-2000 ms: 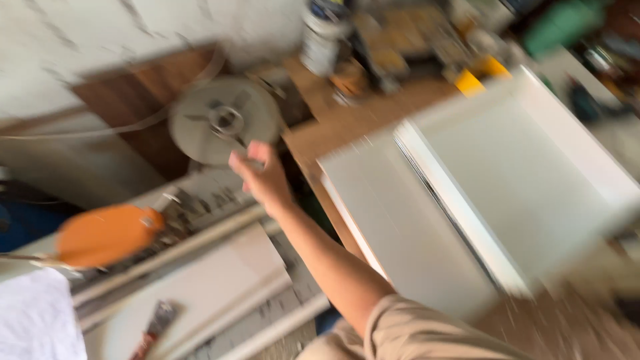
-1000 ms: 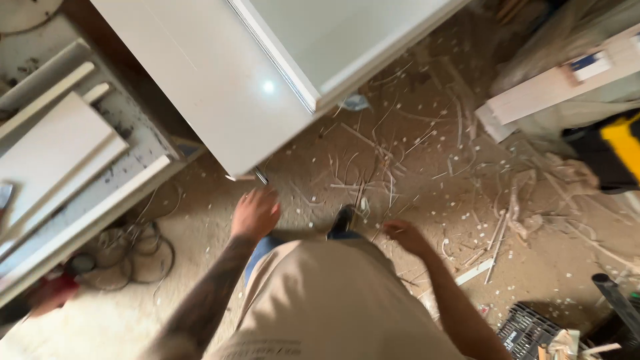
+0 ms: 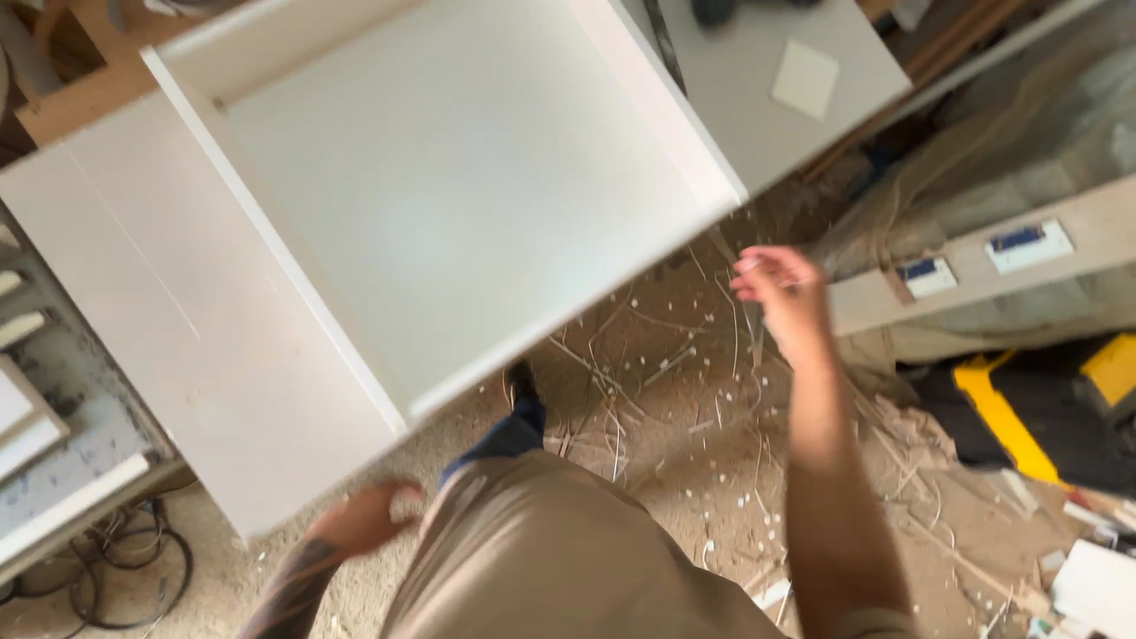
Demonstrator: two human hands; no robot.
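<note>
A large white panel box, like a shallow drawer or cabinet carcass point(image 3: 461, 204), lies at an angle on a pale board point(image 3: 186, 311). My left hand point(image 3: 368, 519) hangs blurred just below the near edge of that board, its fingers apart and nothing seen in it. Off the right near corner of the box is my right hand point(image 3: 781, 280), raised over the littered floor with fingers curled; whether something small is between them cannot be told. Neither hand touches the box.
At left stands a stained bench point(image 3: 80, 453) with white strips, and coiled cable point(image 3: 133, 568) beneath it. A small white tile point(image 3: 805, 78) lies on a grey board. Edging scraps point(image 3: 621, 399) litter the floor. A black and yellow tool case point(image 3: 1003, 417) sits right.
My right hand has risen and moved out to the right, near the box's corner. My left hand stays low, by the board's near edge. The view has swung considerably.
</note>
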